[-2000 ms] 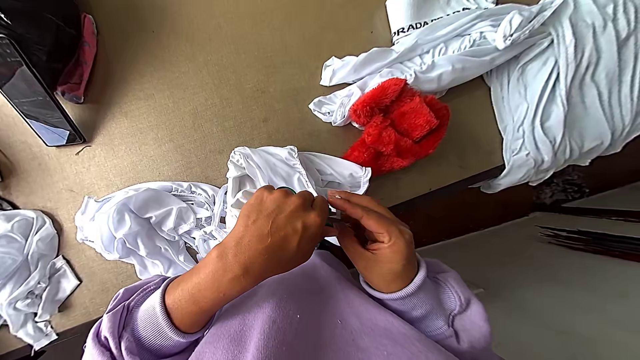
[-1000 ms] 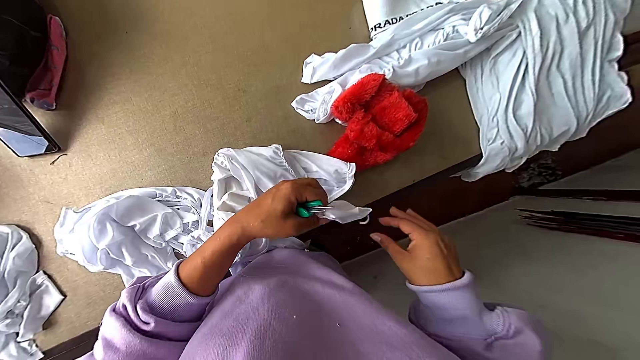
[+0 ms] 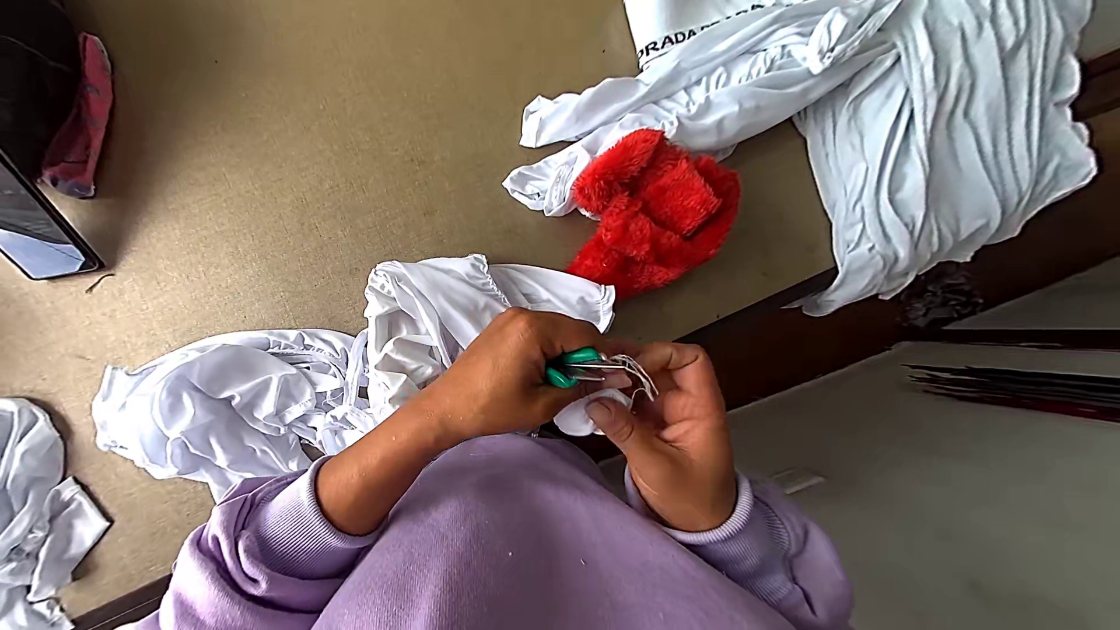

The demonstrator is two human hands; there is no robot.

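Note:
My left hand (image 3: 516, 376) is closed around small green-handled scissors (image 3: 577, 366), whose metal blades point right, toward my other hand. Fingers and thumb of my right hand (image 3: 678, 429) pinch a small white fabric end (image 3: 591, 413) and loose pale threads (image 3: 637, 372) beside the blades. Both hands are close together above my lap, at the table's near edge. Behind and left of my left hand lies a crumpled white garment (image 3: 210, 394) with gathered seams; whether the pinched end belongs to it is hidden by my hand.
Red fluffy fabric (image 3: 661, 210) lies beyond my hands. White garments (image 3: 927, 131) drape over the table edge at right. More white cloth (image 3: 35, 499) lies at lower left. A dark-framed device (image 3: 44, 236) and a reddish cloth (image 3: 83, 122) are at upper left.
My right hand, apart with spread fingers one second ago, has moved left and now pinches the white fabric end and threads. My left hand keeps the green-handled scissors.

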